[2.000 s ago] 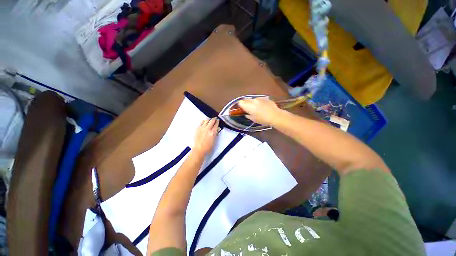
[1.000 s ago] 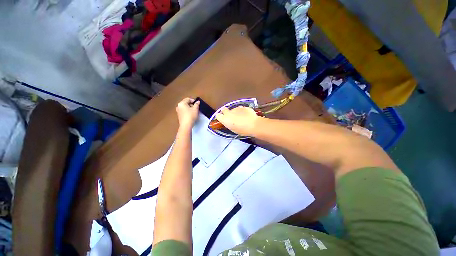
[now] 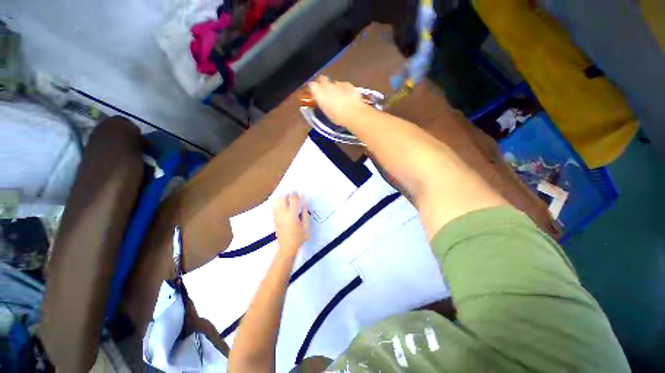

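Observation:
The white garment panel (image 3: 292, 175) with black strips lies flat on the brown pressing table. My right hand (image 3: 337, 100) holds the steam iron (image 3: 332, 130) by its orange-brown handle, at the far end of the panel near the wide black strip (image 3: 339, 156). The iron looks blurred; whether it touches the table cannot be told. My left hand (image 3: 291, 221) rests on the panel beside a curved black strip, fingers apart and holding nothing.
Shears (image 3: 177, 255) lie at the table's left by crumpled white pieces (image 3: 166, 324). A brown padded board (image 3: 91, 240) stands left. The wrapped hose (image 3: 418, 62) hangs beyond the iron. A blue crate (image 3: 572, 175) with scraps is at right.
My right hand has moved the iron away to the panel's far end, off the black strip. My left hand has let go of the far corner and come back onto the panel's middle.

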